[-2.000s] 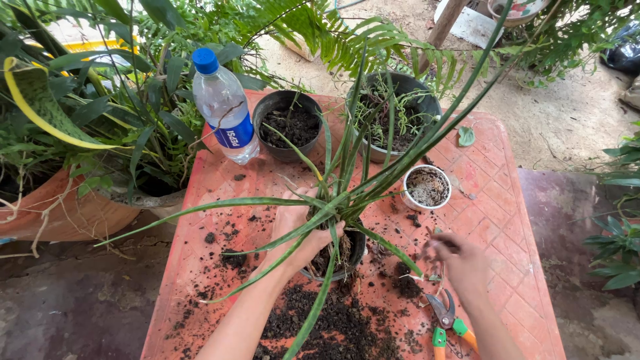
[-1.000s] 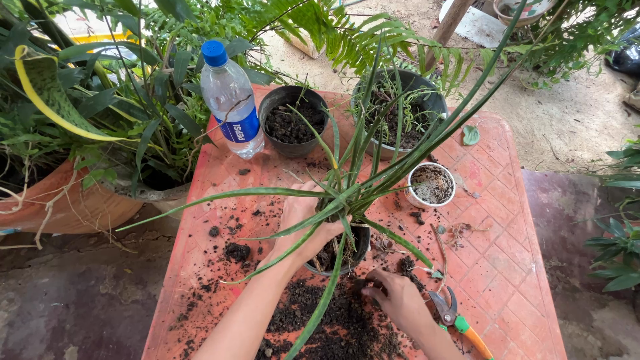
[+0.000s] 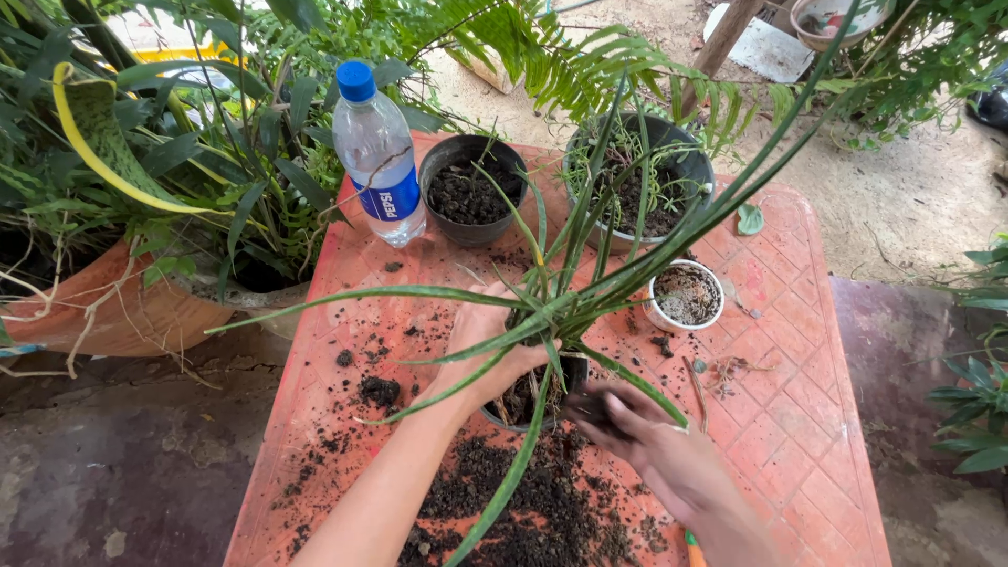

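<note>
A plant with long, narrow green leaves [image 3: 563, 311] stands in a small dark pot [image 3: 579, 374] on the red plastic table [image 3: 772, 394]. My left hand [image 3: 488, 346] is closed around the base of its leaves, above the pot's rim. At the pot's right side my right hand [image 3: 630, 425] holds dark soil in its curled, soiled fingers, slightly blurred. Roots and soil show inside the pot. Loose dark soil [image 3: 535, 488] is spread over the table below it. Only a bit of an orange and green handle [image 3: 693, 547] shows beside my right forearm.
Behind the plant stand a Pepsi bottle [image 3: 378, 165], a black pot of soil [image 3: 472, 224] and a larger pot with thin-stemmed plants [image 3: 701, 177]. A white cup of grainy mix [image 3: 685, 295] is at the right. Big potted plants [image 3: 181, 299] border the table's left side.
My right hand has gone from above the pruning shears down to the loose soil, then up to the pot's right side with soil in it. My left hand keeps its hold on the plant.
</note>
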